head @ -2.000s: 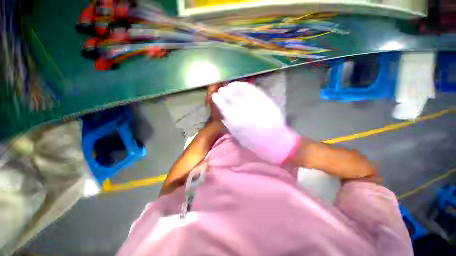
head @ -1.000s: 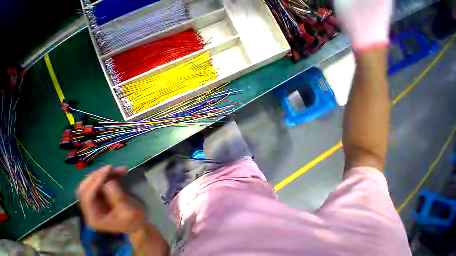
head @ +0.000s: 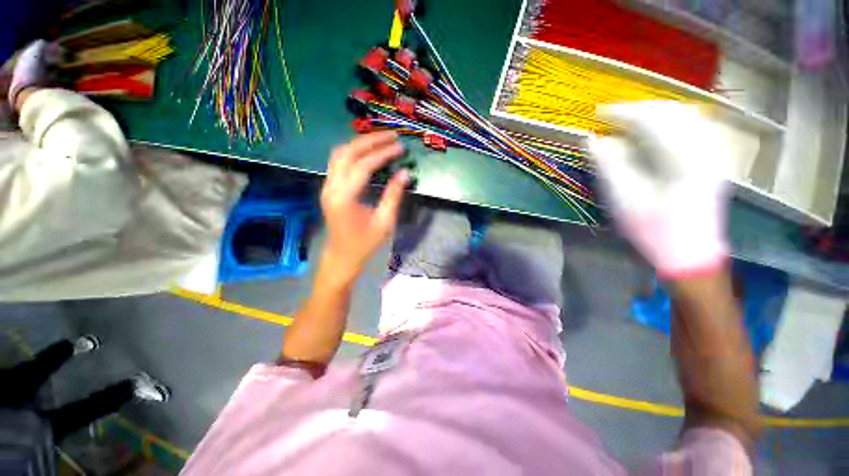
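My bare left hand (head: pixel 357 204) is at the bench's front edge, thumb and fingers apart. Small dark pieces (head: pixel 398 172) show between them; whether it holds them is unclear. My right hand (head: pixel 663 181), in a white glove with a pink cuff, is blurred over the near side of the wire tray (head: pixel 802 139). It covers part of the yellow wires (head: pixel 559 91); its fingers and any contents are not clear. Part-wired connectors (head: pixel 375 61) with red and black heads lie on the bench, their multicoloured wires (head: pixel 498 139) trailing right towards the tray.
Red wires (head: pixel 624 37) lie in the tray beyond the yellow. Loose multicoloured wires (head: pixel 235 70) lie on the bench at left. Another person's sleeve (head: pixel 70 130) and gloved hand are at far left, near yellow and red bundles (head: pixel 130 51). A blue stool (head: pixel 263 244) stands below the bench.
The view has turned left. My right hand has come back from the far right to the tray's near side. My left hand has moved up near the connector heads.
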